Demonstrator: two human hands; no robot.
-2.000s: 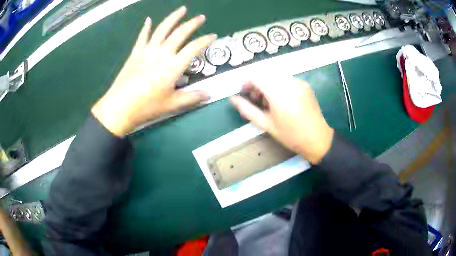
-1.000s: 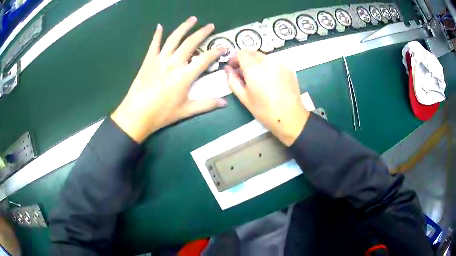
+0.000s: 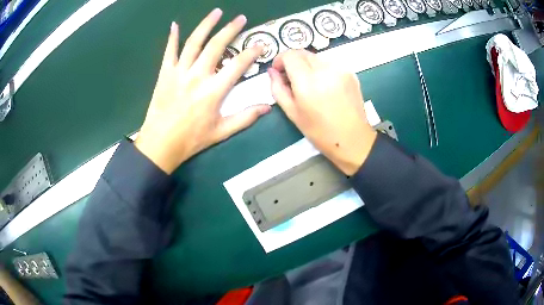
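A silver-grey fixture [image 3: 296, 34] with round black-ringed units lies along the far side of the white guide rail [image 3: 388, 50]. My left hand [image 3: 194, 98] is spread over its near left end, a fingertip on one round unit [image 3: 260, 46]. My right hand [image 3: 322, 101] is beside it over the rail, thumb and fingertips close together; whether they hold something small is hidden. A flat grey plate [image 3: 292, 193] lies on white paper [image 3: 271, 238] below my right hand, partly covered by the wrist. Tweezers [image 3: 426, 98] lie right of it.
More filled fixtures [image 3: 411, 9] continue right along the rail. A white-and-red cap [image 3: 514, 83] lies at the right edge. A perforated plate [image 3: 28, 183] is at the left on the rail, and a small filled fixture [image 3: 36, 266] lies lower left, near another person's arm [image 3: 15, 289].
The row of fixtures has shifted right, and the perforated plate has come further into view at left. My right hand has moved up from beside the rail to the fixture, next to my left hand.
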